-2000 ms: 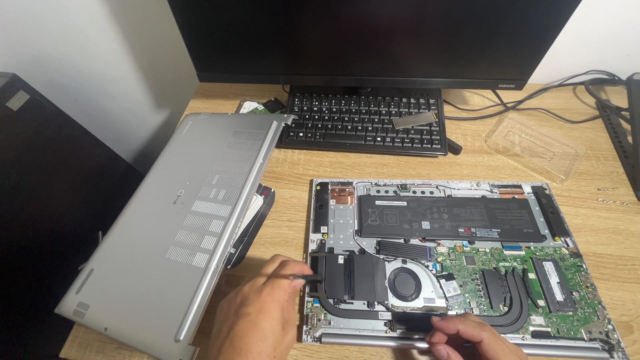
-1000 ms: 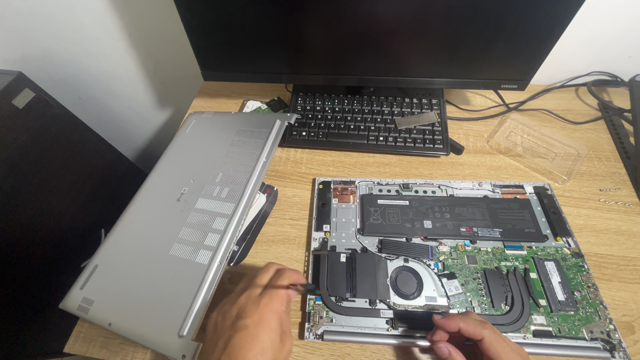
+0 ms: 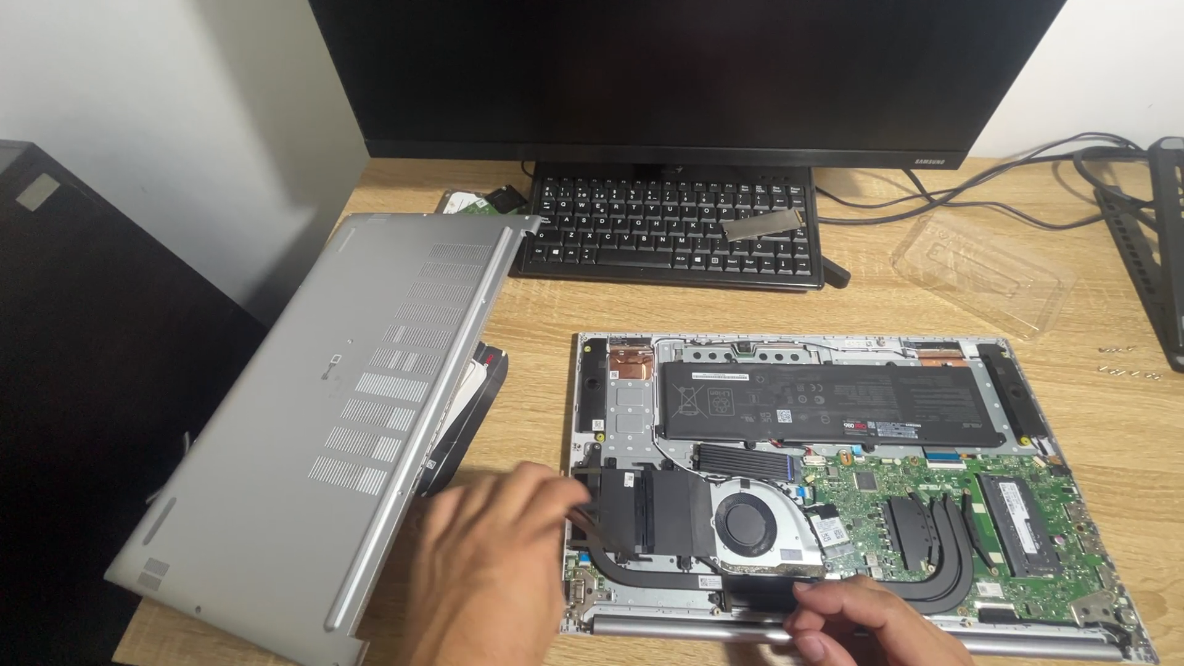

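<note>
An open laptop chassis lies on the desk, showing its black battery point(image 3: 823, 403), cooling fan point(image 3: 747, 524), green motherboard point(image 3: 865, 481), heat pipes point(image 3: 948, 555) and memory module point(image 3: 1017, 527). At its left edge, my left hand point(image 3: 495, 555) is blurred and holds a slim dark tool point(image 3: 597, 529), which reaches over the dark bay cover point(image 3: 622, 504) left of the fan. The kind of tool is unclear. Over the front edge, my right hand point(image 3: 865, 624) has curled fingers, thumb and forefinger close together; whether something small is between them is hidden.
The grey laptop bottom cover point(image 3: 305, 398) leans at the left over a dark box point(image 3: 476, 416). Behind are a black keyboard point(image 3: 647, 222) with a metal strip point(image 3: 763, 225) on it, and a monitor point(image 3: 684, 74). A clear plastic tray point(image 3: 985, 268), cables and several screws point(image 3: 1128, 372) lie right.
My left hand has shifted slightly at the laptop's left edge, and the slim tool now slants forward across the dark bay cover. My right hand has stayed about where it was.
</note>
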